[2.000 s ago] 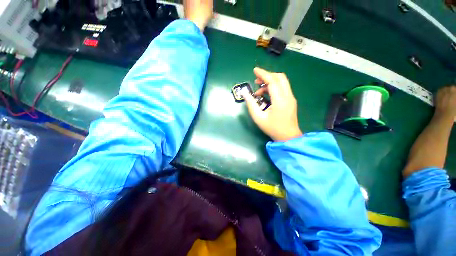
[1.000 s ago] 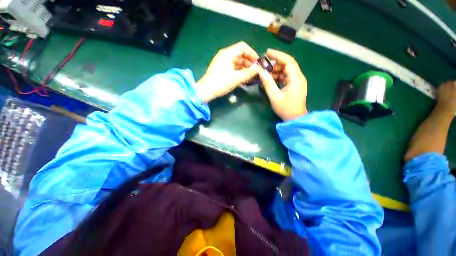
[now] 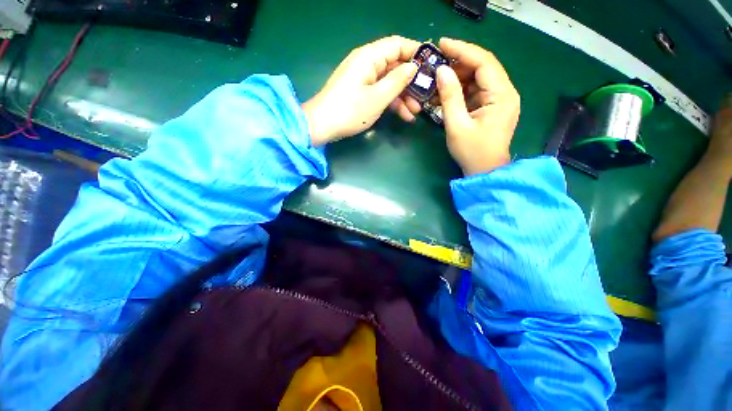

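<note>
A small black device housing [image 3: 424, 79] with a pale square patch inside is held between both hands above the green bench. My left hand [image 3: 363, 87] pinches its left side with thumb and fingers. My right hand [image 3: 481, 98] grips its right side, the thumb lying at the inner face. A small part with a pale face [image 3: 436, 114] hangs at the housing's lower edge, by the right fingers. The fingers hide the housing's sides and back.
A solder wire spool [image 3: 619, 120] stands on the right. Another person's forearm [image 3: 695, 189] rests at the right edge. A black bench unit [image 3: 193, 18] and red and black leads [image 3: 56, 80] are at upper left. A white strip [image 3: 594, 58] crosses the upper right. A blister tray [image 3: 18, 209] is at the left edge.
My left hand has come from the far side to join the right at the housing. Since one second ago, the housing has turned so its inside shows. The view has shifted.
</note>
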